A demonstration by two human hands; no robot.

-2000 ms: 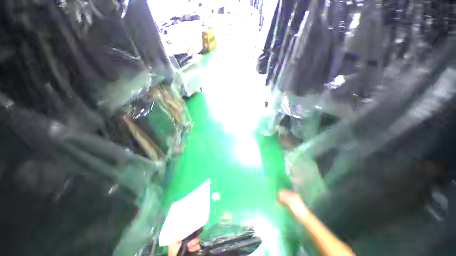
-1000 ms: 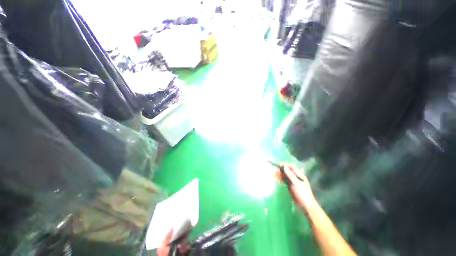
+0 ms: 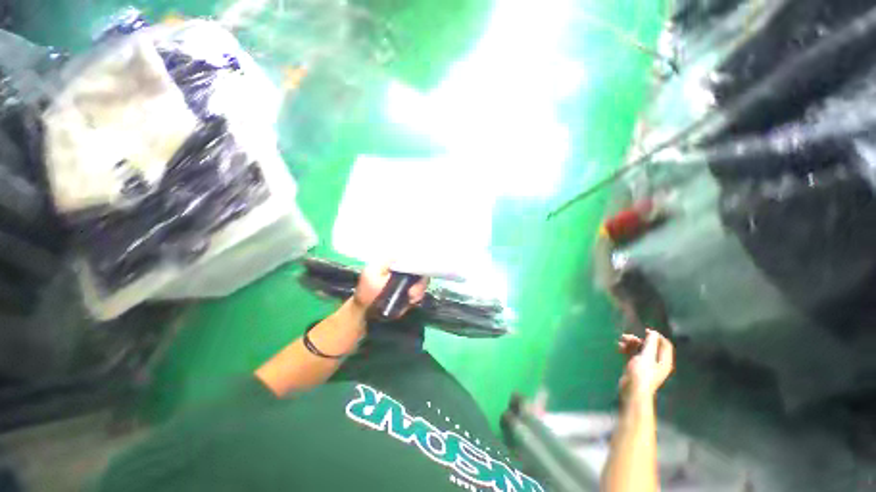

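My left hand (image 3: 389, 288), with a dark band on the wrist, is closed on a washed-out white order sheet (image 3: 413, 211). A small black object (image 3: 396, 296) shows between its fingers. A dark folded garment in shiny plastic (image 3: 461, 315) lies flat under the sheet, in the same grip. My right hand (image 3: 648, 360) is at the lower right, apart from the sheet, beside the hanging bagged garments (image 3: 778, 259). Its fingers are bent, and no pen can be made out in it.
A pale, plastic-lined container (image 3: 206, 274) with dark bagged items stands on the glossy green floor (image 3: 231, 336) at the left. Hanging garments line the right side. A small red item (image 3: 629, 221) is at their lower edge. Glare covers the floor ahead.
The view has tilted down and the container appears nearer. My left hand with the sheet and garment sits higher and more central in view. My right hand has shifted right; its pen no longer shows.
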